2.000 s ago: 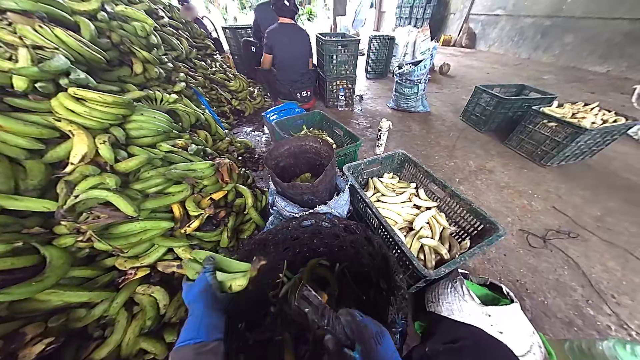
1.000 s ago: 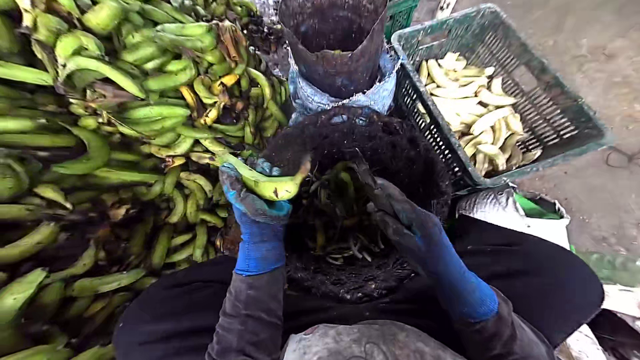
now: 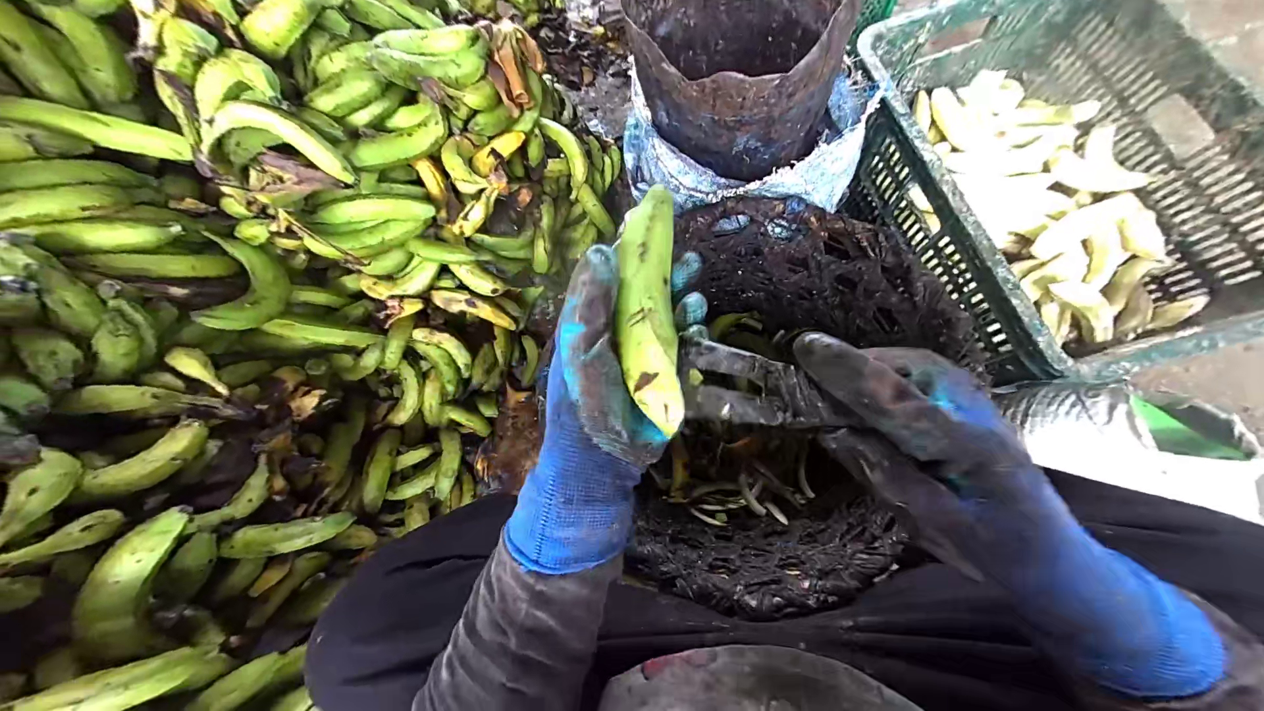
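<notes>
In a blue glove with a dark, stained palm, my left hand [image 3: 602,395] grips a green plantain [image 3: 647,306], held nearly upright with its pale lower end toward me. My right hand [image 3: 908,425], gloved the same way, is closed around a dark, dirty tool [image 3: 755,390], perhaps a knife, whose end lies close beside the plantain. Its exact shape is hard to make out. Both hands are above a dark, round basket [image 3: 790,563] between my legs, with strips of peel [image 3: 750,489] inside.
A large heap of green plantains [image 3: 267,217] fills the left side. Beyond the basket stands a rusty cylindrical container [image 3: 741,118] with a woven sack [image 3: 829,178] around its base. At right, a green plastic crate [image 3: 958,222] holds peeled plantains [image 3: 1086,227].
The view has tilted down. The plantain, lying more level a second ago, now stands nearly upright in my left hand. My right hand with the tool has come closer to it.
</notes>
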